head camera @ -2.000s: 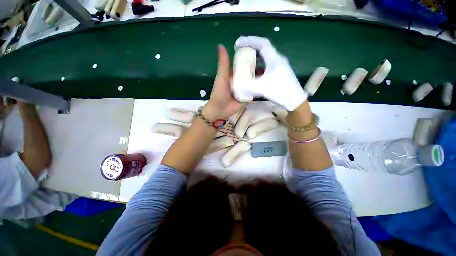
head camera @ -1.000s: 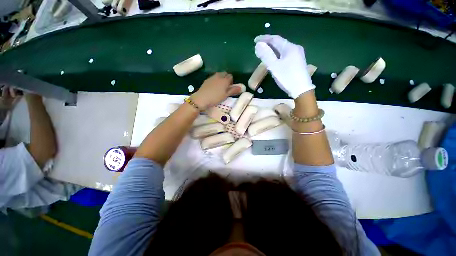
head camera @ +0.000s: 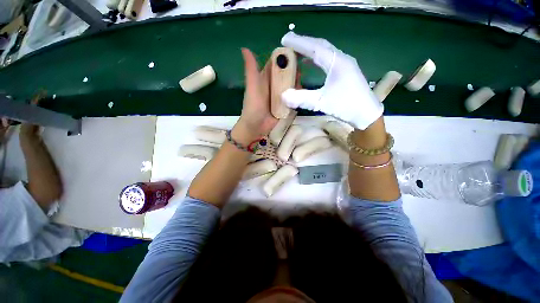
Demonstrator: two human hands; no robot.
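Observation:
A cream plastic housing [head camera: 283,86] is held upright over the green conveyor belt, its flat pinkish-tan face with a dark round spot towards me. My bare left hand [head camera: 258,97] holds it from the left and behind, thumb apart. My right hand [head camera: 340,83], in a white glove, touches its right side with fingertips near the top and lower middle. Below, a pile of housings [head camera: 311,149] lies on the white bench, partly over a sheet with small red marks [head camera: 269,152]. My left forearm hides part of the pile. A grey-green block [head camera: 320,174] lies right of it.
The green belt [head camera: 136,53] crosses behind, carrying a housing [head camera: 198,79] at left and several at right. A dark red can [head camera: 146,197] lies left on the bench, a clear bottle [head camera: 456,182] right. A person's arm [head camera: 42,168] is at far left; a grey metal bar [head camera: 44,113] is above it.
One second ago my left hand was low by the pile and my gloved hand above the belt. Now both are at a raised housing. The belt's housings have shifted left.

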